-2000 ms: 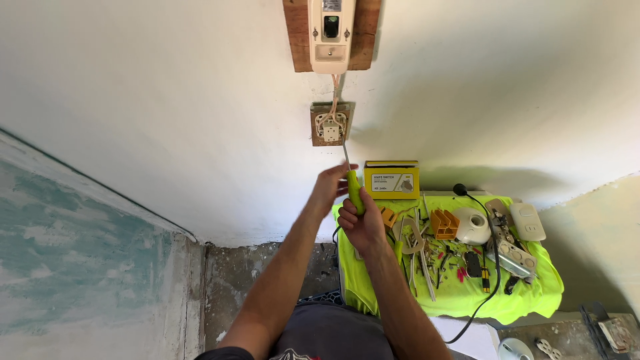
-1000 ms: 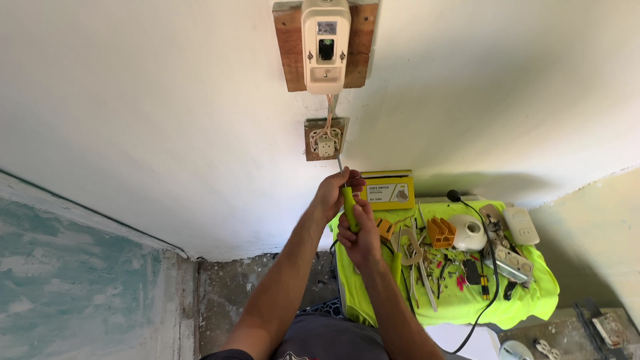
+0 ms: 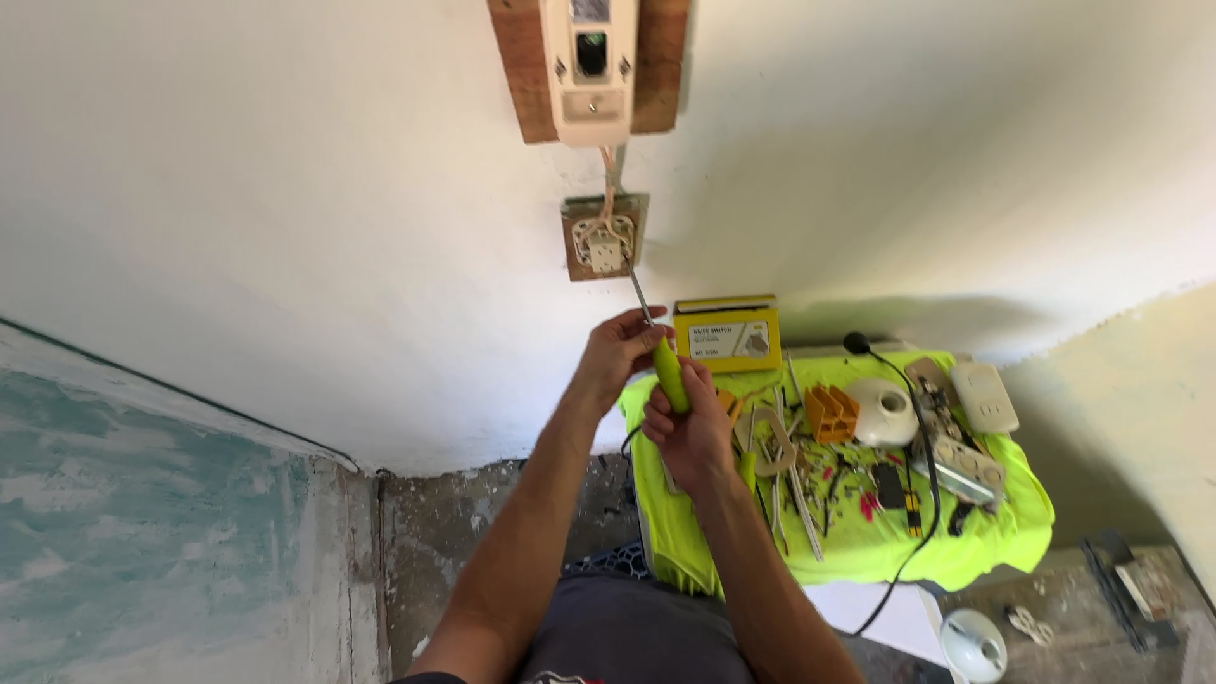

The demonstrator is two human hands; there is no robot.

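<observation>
My right hand (image 3: pixel 686 418) is closed around the yellow-green handle of a screwdriver (image 3: pixel 670 375). Its shaft slants up and left, and the tip meets the lower right side of a white wall outlet (image 3: pixel 605 253), uncovered on a wooden block (image 3: pixel 581 268). My left hand (image 3: pixel 622 353) has its thumb and fingers on the screwdriver where shaft and handle join. Pale twisted wires (image 3: pixel 608 185) run from the outlet up to a cream switch housing (image 3: pixel 594 114) on a brown board (image 3: pixel 660 85).
Right of my hands, a table under a neon yellow cloth (image 3: pixel 807 570) holds a yellow box (image 3: pixel 730 337), an orange plastic part (image 3: pixel 831 413), a white lamp holder (image 3: pixel 882 411), tools and scraps. A black cable (image 3: pixel 936 475) crosses it. Another white fixture (image 3: pixel 973 646) lies lower right.
Both hands stay on the screwdriver, with its tip at the outlet's right side throughout. The view has shifted slightly.
</observation>
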